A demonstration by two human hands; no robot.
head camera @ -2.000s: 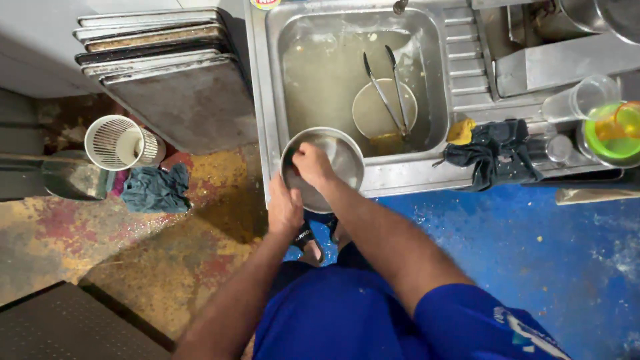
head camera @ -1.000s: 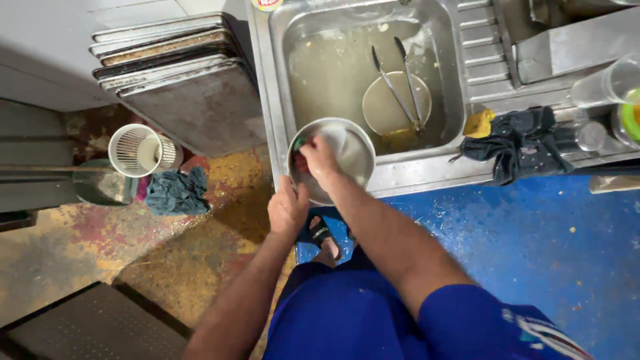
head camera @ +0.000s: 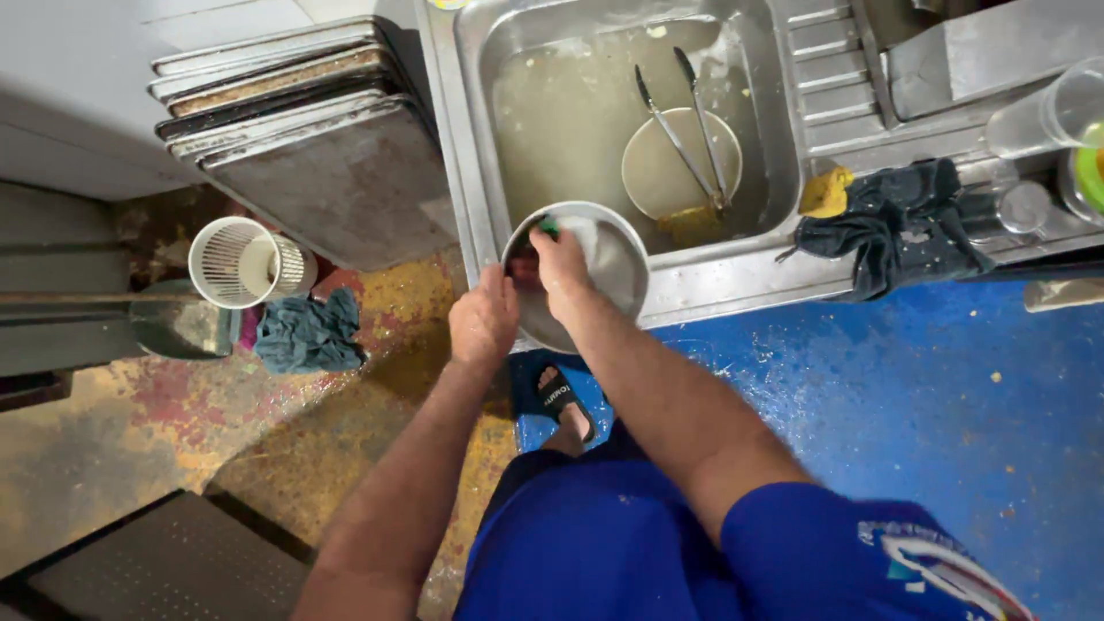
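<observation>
A round metal bowl (head camera: 614,267) is tilted over the front edge of the steel sink (head camera: 470,164). My left hand (head camera: 485,319) grips its left rim. Inside it, my right hand (head camera: 559,263) presses a green scouring pad (head camera: 548,226) against the inner wall; the fingers partly cover the pad. Behind the bowl, cloudy water (head camera: 561,129) fills the basin. A pale round dish (head camera: 647,172) lies in the water with metal tongs (head camera: 684,151) with dark ends across it, and a yellowish sponge (head camera: 692,224) is at its lower edge.
Baking trays (head camera: 345,181) lean in a stack left of the sink. A white plastic basket (head camera: 224,259) and a crumpled cloth (head camera: 310,332) are on the floor at left. Dark cloths (head camera: 897,224), a yellow cloth (head camera: 826,191) and clear plastic containers (head camera: 1026,121) lie along the right-hand counter.
The green pad under my right hand shows in the last two frames, not in the earliest. My right hand has shifted within the bowl; my left hand stays at its left rim.
</observation>
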